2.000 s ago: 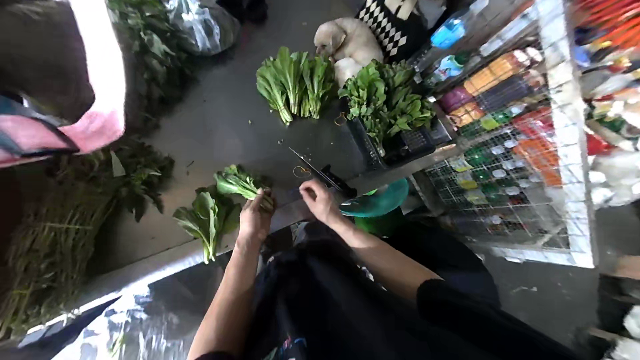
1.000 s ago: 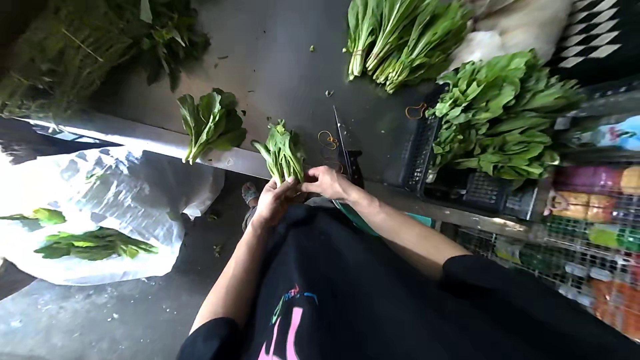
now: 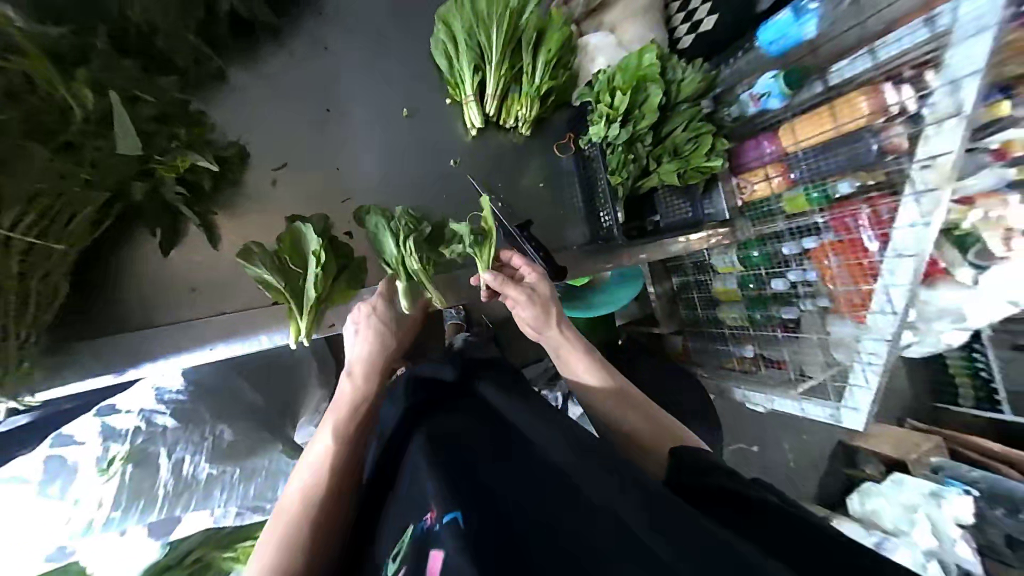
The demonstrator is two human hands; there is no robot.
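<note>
My left hand (image 3: 382, 330) is closed around the stems of a small bunch of leafy greens (image 3: 404, 244) at the table's near edge. Between the thumb and fingers of my right hand (image 3: 520, 292) is a small leafy sprig (image 3: 482, 240), held upright just right of that bunch. A knife (image 3: 528, 244) with a black handle lies on the table beside my right hand, its blade pointing away. Left of my left hand, another bunch of greens (image 3: 300, 272) rests with its stems over the edge.
Tied bunches of greens (image 3: 504, 64) lie at the table's far side. A black plastic crate (image 3: 600, 196) holds more greens (image 3: 652, 120), with a rubber band (image 3: 565, 145) beside it. Dark greens (image 3: 96, 136) cover the left. A wire rack (image 3: 888, 232) with bottles stands right; a teal basin (image 3: 604, 292) sits below the edge.
My hands, close together over one bunch a second ago, are now apart. My right hand now holds a separate sprig. The view has shifted.
</note>
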